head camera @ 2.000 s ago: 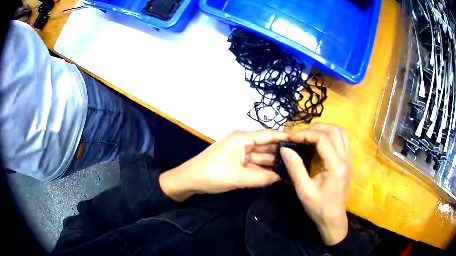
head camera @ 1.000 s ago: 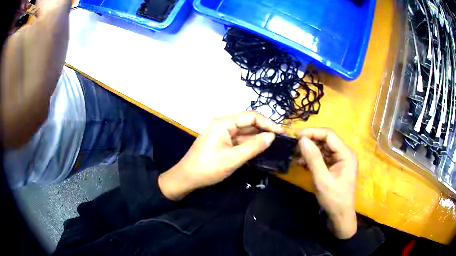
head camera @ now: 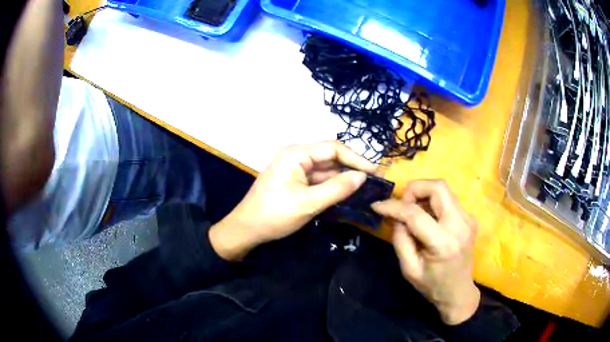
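Note:
A small squarish black housing (head camera: 360, 199) is held over the table's front edge. My left hand (head camera: 294, 194) grips its left side, with the thumb on its face and the fingers behind it. My right hand (head camera: 435, 244) is at the housing's right side, its fingers bent and a fingertip touching the lower right part. It is slightly blurred. I cannot tell whether a sealing ring is seated in the housing. A tangled pile of black gaskets (head camera: 374, 110) lies just beyond my hands.
The right-hand blue bin (head camera: 401, 50) stands behind the pile. The left-hand blue bin (head camera: 231, 30) holds black housings. White paper (head camera: 180, 80) covers part of the yellow table (head camera: 515, 247). A clear bin of cables (head camera: 525, 190) is at right. A person's arm (head camera: 30, 100) is at left.
The housing first showed between both hands, then more openly. My right hand has shifted from its upper right edge to its lower right part. The other person's arm has come into view at left.

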